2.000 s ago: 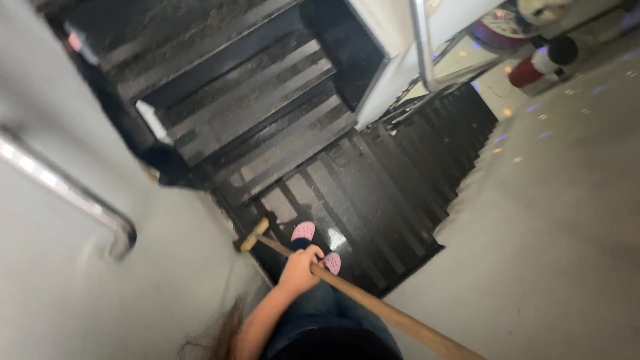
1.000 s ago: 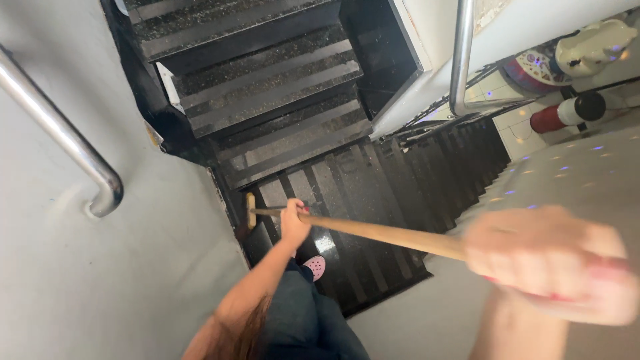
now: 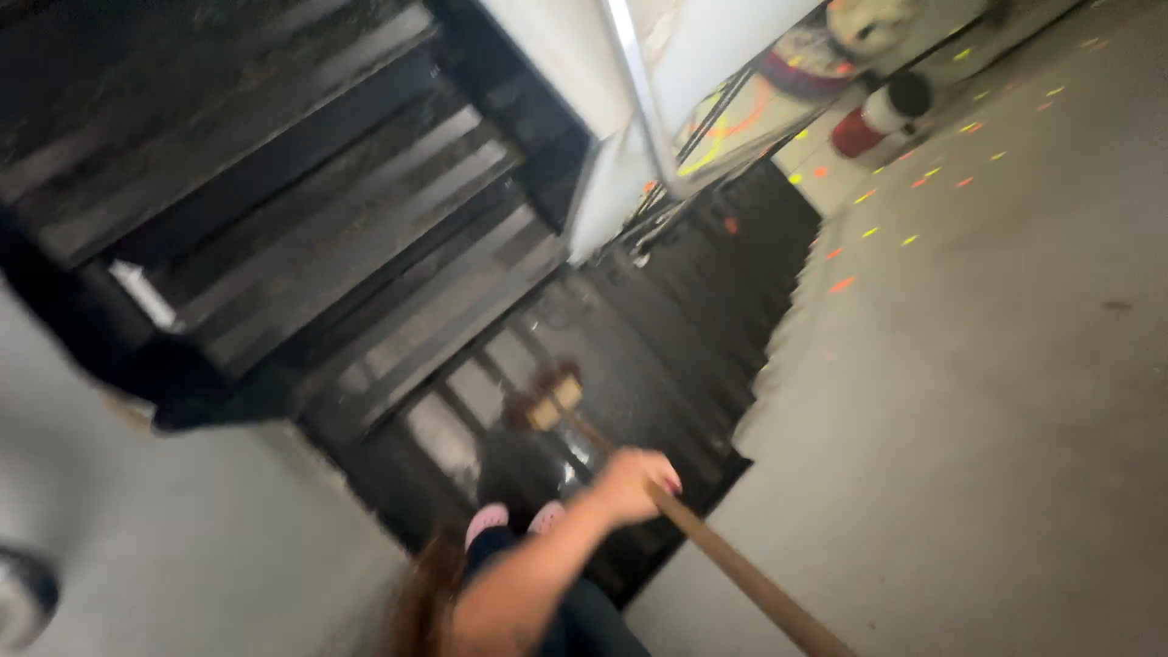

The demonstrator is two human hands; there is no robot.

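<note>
My left hand (image 3: 639, 485) is closed around the wooden broom handle (image 3: 748, 579), which slants down to the lower right edge of the view. Beyond the hand, the broom head (image 3: 555, 401), a pale block with dark reddish bristles, is over the dark striped stair landing (image 3: 620, 365); blur hides whether the bristles touch it. Just below the broom head are my feet in pink perforated clogs (image 3: 488, 523). My right hand is out of view, and so is the upper end of the handle.
Dark steps (image 3: 365, 210) rise at the upper left, and others descend at the upper right. A metal handrail (image 3: 639, 91) runs near the top. Pale walls (image 3: 958, 411) flank the stairs. A red, white and black object (image 3: 881, 114) lies below at the upper right.
The broom head has moved from beside the left wall to the middle of the landing. My right hand, on the handle one second ago, has left the view. The view has turned.
</note>
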